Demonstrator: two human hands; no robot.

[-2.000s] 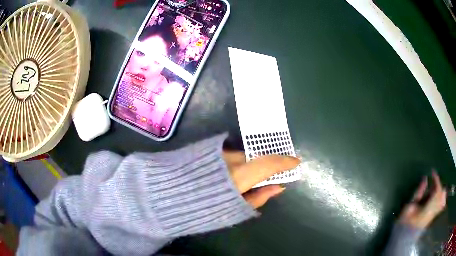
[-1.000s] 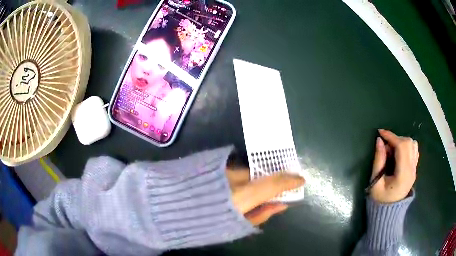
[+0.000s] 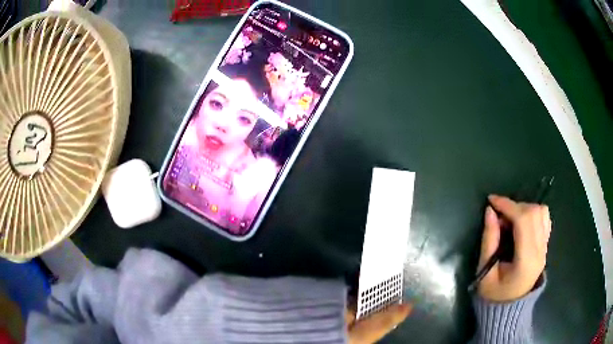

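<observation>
The white dot label sheet (image 3: 388, 228) lies at the lower centre, its blank end away from me and rows of small dark dots at the near end. My left hand (image 3: 380, 324) holds the sheet's near end; the bottom edge of the picture cuts off part of it. My right hand (image 3: 516, 245) is to the right of the sheet, apart from it, with its fingers closed around dark tweezers (image 3: 485, 270). The tweezers' thin ends show on both sides of the hand, the prongs with paler tips beyond it.
A smartphone (image 3: 252, 121) showing a pink video lies left of centre. A small white rounded square (image 3: 133, 193) touches its edge. A cream desk fan (image 3: 67, 127) stands at the far left. Red film (image 3: 208, 8) lies at the top. A white strip (image 3: 538, 80) borders the green surface.
The dot sheet and my left hand have moved down, and the sheet is turned more upright. My right hand has come in from the lower right edge, and the tweezers now show. Phone and fan sit lower in view.
</observation>
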